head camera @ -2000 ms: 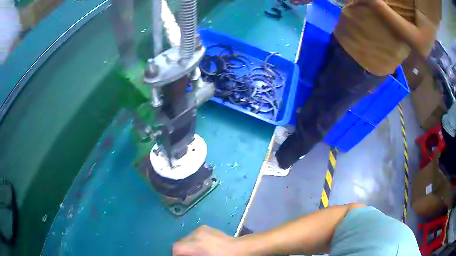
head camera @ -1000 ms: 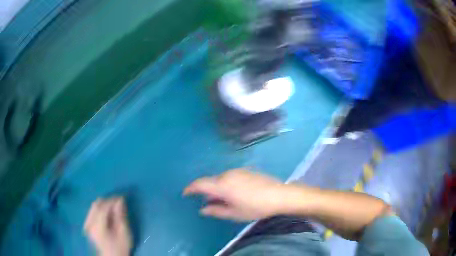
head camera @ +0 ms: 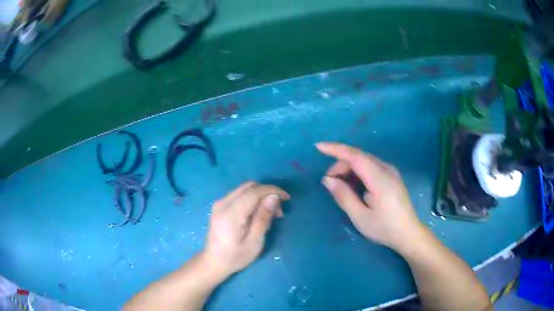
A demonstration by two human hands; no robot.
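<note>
My left hand (head camera: 244, 222) is over the middle of the bench with its fingers curled inward; whether something tiny is in the fingertips cannot be seen. My right hand (head camera: 373, 194) is to its right, thumb and index finger apart, with nothing visible between them. Black crescent yokes lie left of my hands: one group (head camera: 193, 143) just beyond my left hand, a curved pair (head camera: 124, 161) farther left, and a small tangle (head camera: 130, 188) below that pair. A larger black open C, a headband (head camera: 146, 58), lies on the dark green strip at the top left.
The press stands at the right, with its white round pad (head camera: 495, 165) on a dark base bolted to the blue-green bench (head camera: 328, 267). Blue plastic (head camera: 537, 282) and yellow-black floor tape show beyond the bench edge at the lower right. Part of a person (head camera: 53, 9) shows at the top left.
The view has swung left, so the press now sits at the right and the yokes show clearly. Both hands are nearer the middle of the picture; the parts tray has mostly left view.
</note>
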